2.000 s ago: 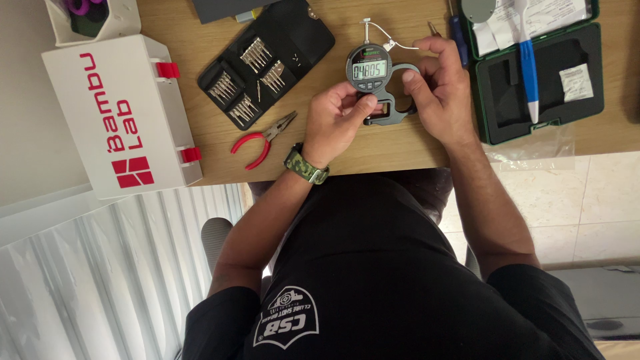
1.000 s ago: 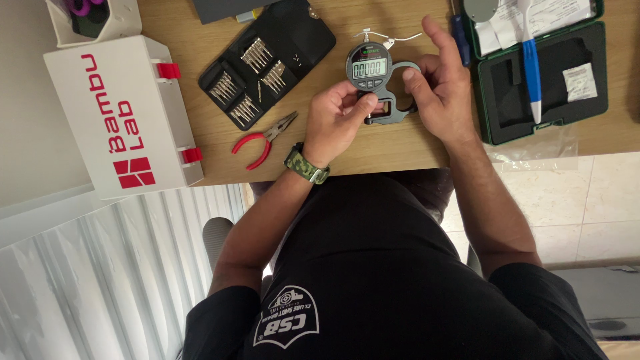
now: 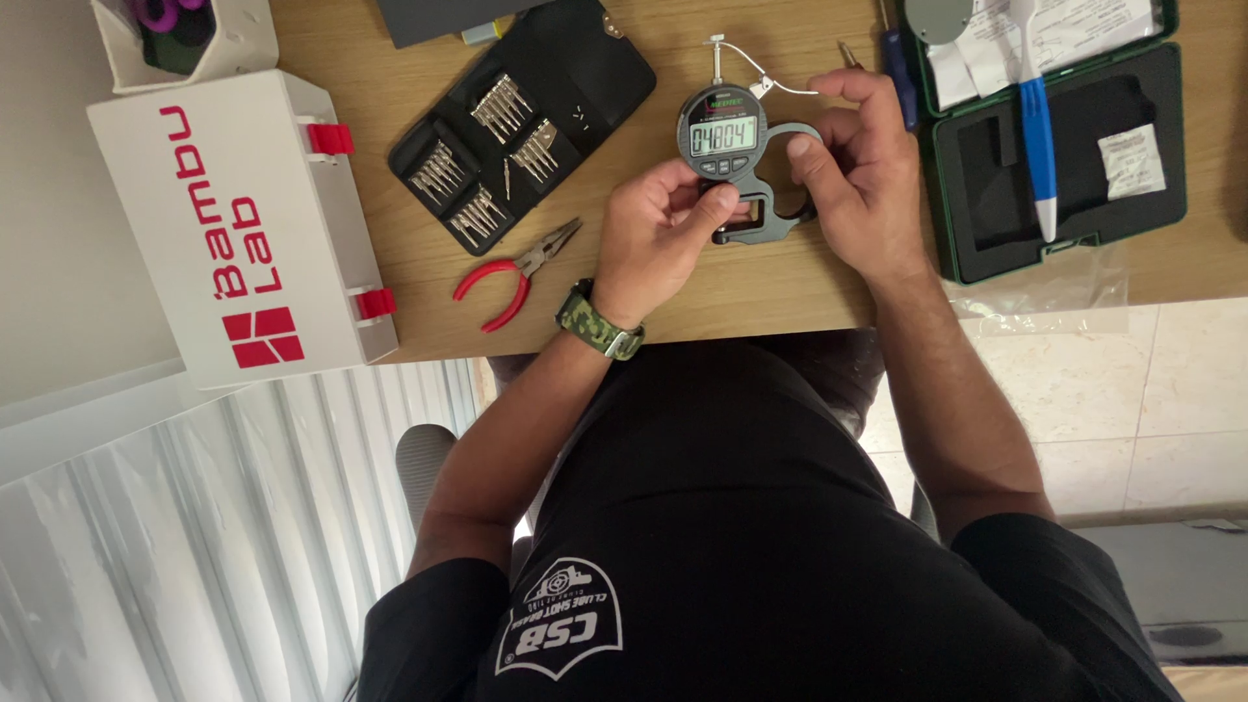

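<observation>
A digital thickness gauge (image 3: 722,136) with a lit display and a grey metal frame is held over the desk by both hands. My left hand (image 3: 658,234) pinches the lower part of the frame below the display, between thumb and fingers. Around the ring handle on the gauge's right side are the thumb and fingers of my right hand (image 3: 863,175). The right index finger is raised at the tip of a thin white lever (image 3: 780,88), which joins the spindle on top. Whether something sits between the measuring tips is hidden by the left fingers.
Red-handled long-nose pliers (image 3: 526,265) and a black case of small screwdriver bits (image 3: 585,88) lie left of the hands. A white box with red latches (image 3: 234,234) stands further left. At the right are an open green case (image 3: 1063,166), a blue-and-white pen-like tool (image 3: 1037,136) and a blue-handled tool (image 3: 898,78).
The right index finger lifts away from the lever one second ago and is now back down at its tip. The display went from a non-zero reading to zero, then to non-zero again.
</observation>
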